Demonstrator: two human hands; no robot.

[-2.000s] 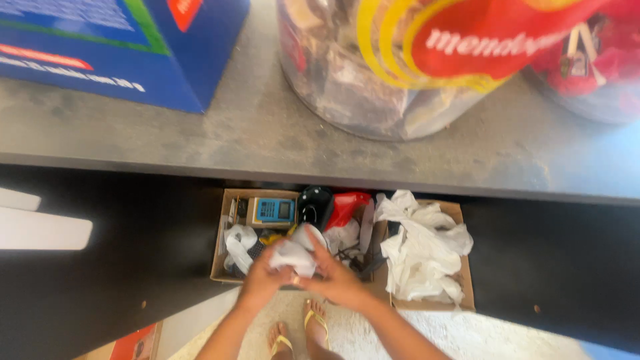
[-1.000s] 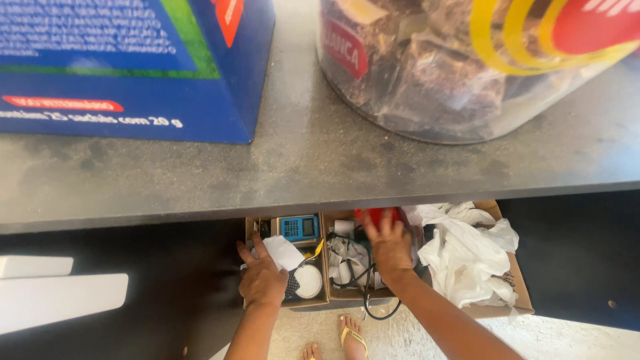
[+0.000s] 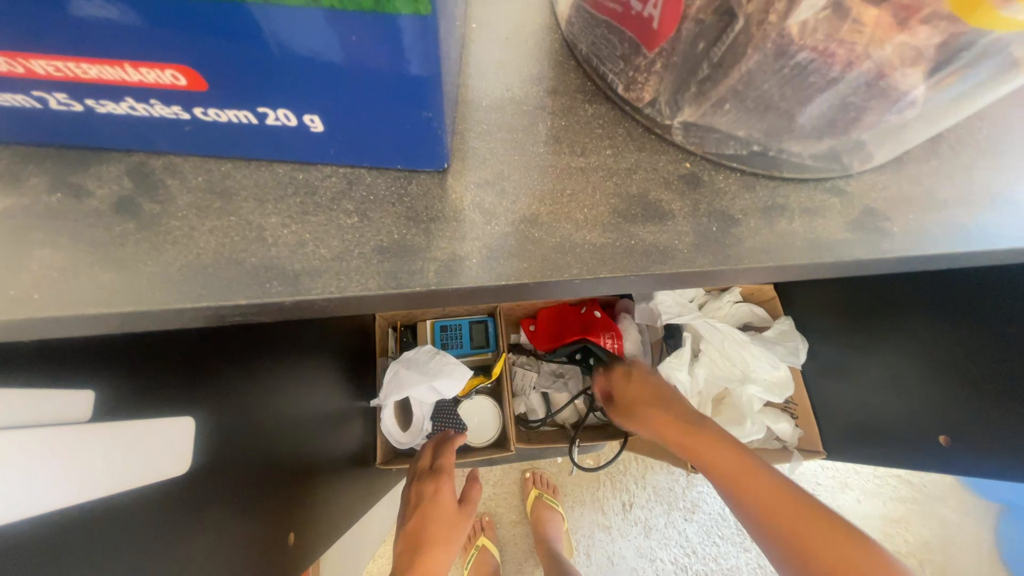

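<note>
Cardboard boxes stand side by side below the counter. In the left box [image 3: 386, 436] lie a blue keypad device [image 3: 464, 336], a white paper roll [image 3: 406, 420] with loose paper over it, a dark dotted item [image 3: 446, 418] and a round white lid [image 3: 481, 420]. My left hand [image 3: 436, 500] is at that box's front edge, fingers apart, holding nothing. My right hand [image 3: 640, 396] is over the middle box [image 3: 560, 438], its fingertips at a black item [image 3: 584, 354] beside red fabric [image 3: 572, 326]; blur hides whether it grips. A black cable [image 3: 596, 464] loops over the edge.
White plastic bags [image 3: 728, 368] fill the right box. Above, the grey counter [image 3: 512, 216] carries a blue carton [image 3: 240, 80] and a clear jar [image 3: 800, 88] of wrapped pieces. White panels [image 3: 96, 464] jut in at the left. My feet in yellow flip-flops [image 3: 548, 504] are below.
My left hand has let go of the white paper and drawn back towards me. My right hand has moved off the red fabric, which is now in plain sight.
</note>
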